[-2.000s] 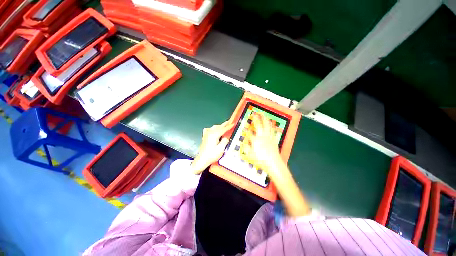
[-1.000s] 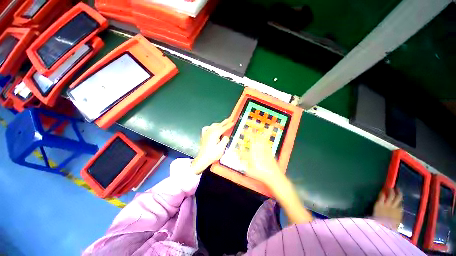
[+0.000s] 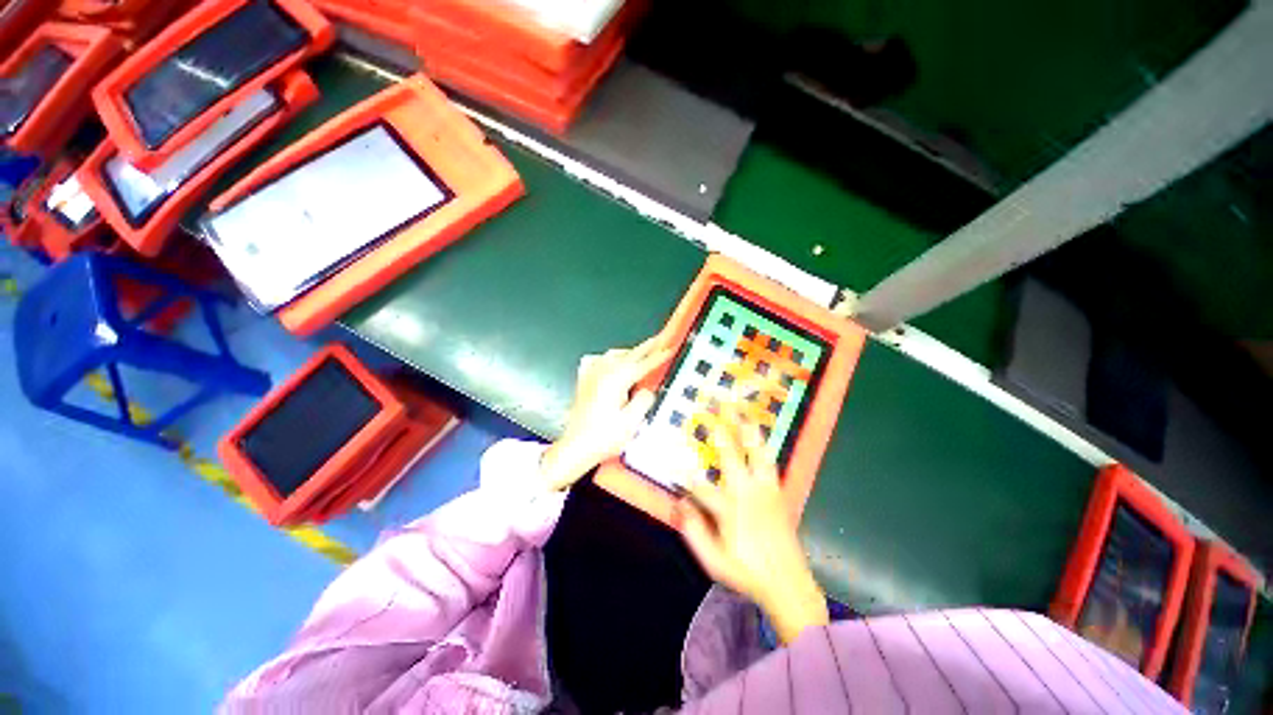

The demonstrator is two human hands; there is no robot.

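A tablet (image 3: 771, 349) lies in an orange-red tray (image 3: 840, 366) on the green belt in front of me. Its screen shows a touch test grid of green, orange, black and white squares. My left hand (image 3: 603, 408) is at the tray's left side, with its fingers on the frame and the thumb by the screen's edge. My right hand (image 3: 743, 520) is bare, with its fingers spread on the lower part of the screen. It covers some of the grid and holds nothing.
A white-screen tablet (image 3: 328, 210) rests tilted on its tray at the left. Stacked trays (image 3: 517, 63) stand on the rear ledge by a grey mat (image 3: 670, 140). A pale post (image 3: 1033, 189) rises behind. Two trayed tablets (image 3: 1128, 566) lie right. A blue stool (image 3: 91, 328) stands left.
My right hand has moved down the screen, and more of the upper grid shows. Another person's hand, at the right trays one second ago, is gone. The view has shifted slightly.
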